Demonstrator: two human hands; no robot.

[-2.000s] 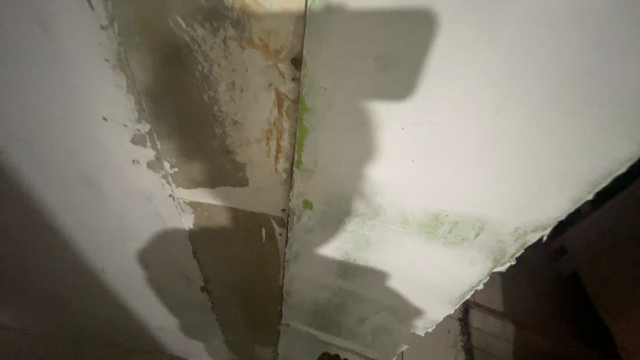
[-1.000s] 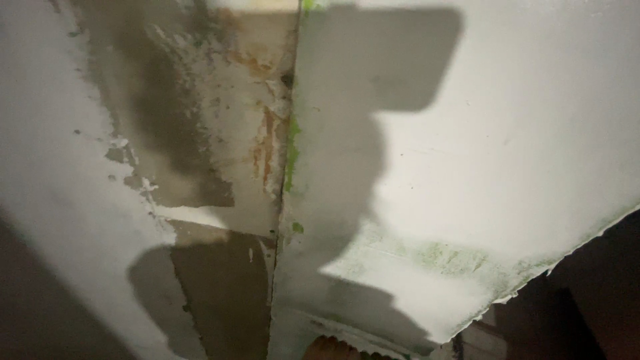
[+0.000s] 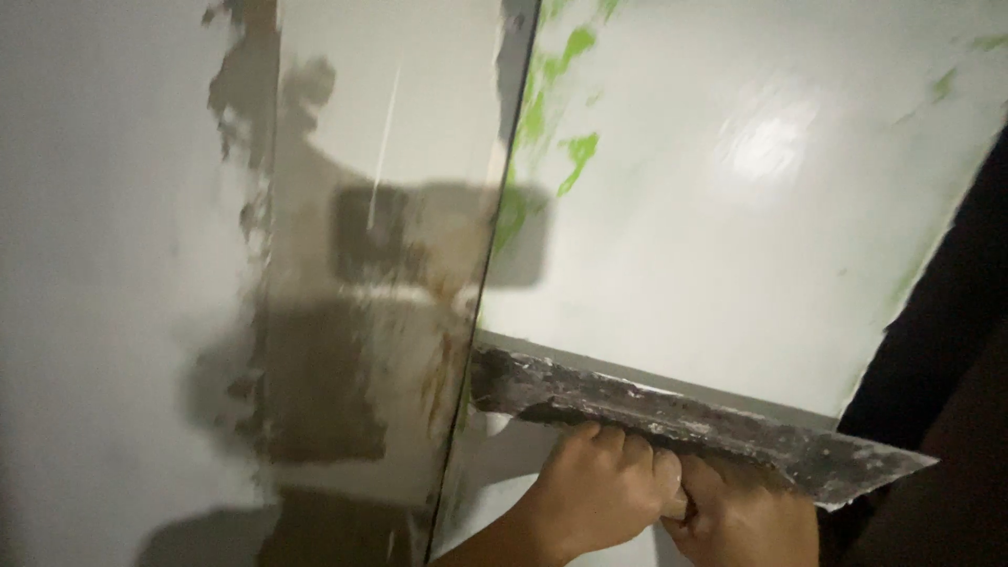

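Note:
A long metal plastering blade [image 3: 677, 409], crusted with dried compound, lies across the white wall panel [image 3: 669, 260], tilted down to the right. Below its middle my left hand [image 3: 606, 488] is closed around the tool's grip, knuckles up. Close beside it on the right, my right hand [image 3: 740, 508] also grips the tool, its lower part cut off by the frame. The blade's left end meets the dark seam [image 3: 472, 315]; its pointed right end reaches past the panel's ragged edge. Bright green patches [image 3: 579, 157] mark the panel near the seam.
Left of the seam runs a brownish, stained strip [image 3: 323, 378] with rough filler edges, then a smooth pale surface [image 3: 118, 236]. A dark gap [image 3: 937, 315] borders the panel on the right. Shadows of a head and a boxy shape fall across the strip.
Both hands and the long blade have come into view from the bottom; earlier only a small part showed at the lower edge. The view has shifted along the seam.

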